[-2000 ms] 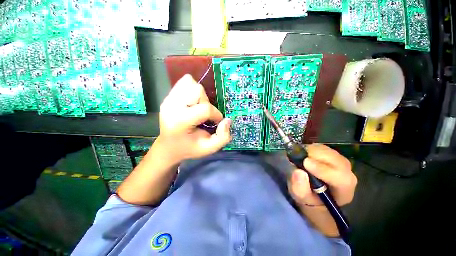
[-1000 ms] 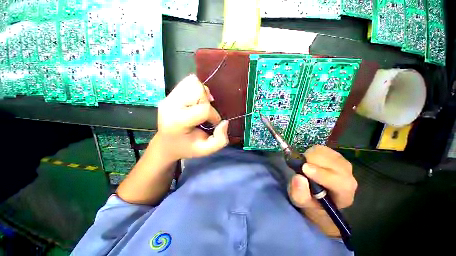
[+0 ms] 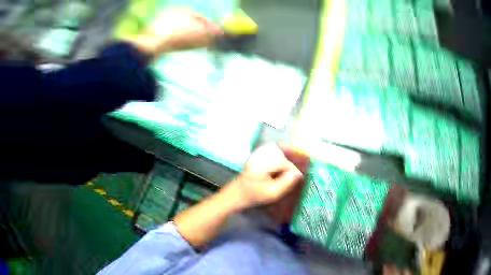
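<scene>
The view is strongly blurred. Two green circuit boards, left [image 3: 317, 201] and right [image 3: 359, 215], lie side by side on the red-brown work pad [image 3: 388, 207]. My left hand [image 3: 269, 174] is over the pad's left part, beside the left board, with its fingers curled closed in the same grip that held the solder wire in the earlier frames. The thin wire itself is lost in the blur. My right hand cannot be made out, and I cannot make out the soldering iron either.
A whitish cup [image 3: 425, 219] stands right of the pad, with a yellow sponge [image 3: 432, 261] below it. Glaring green boards [image 3: 215, 102] lie left of a yellow-green divider strip [image 3: 327, 53], more boards [image 3: 377, 59] right. Another person's arm [image 3: 183, 31] reaches over the bench at upper left.
The view has swung left and tilted, bringing another person's arm in. Boards, pad and cup now appear lower and tilted. My right hand and the iron are no longer discernible.
</scene>
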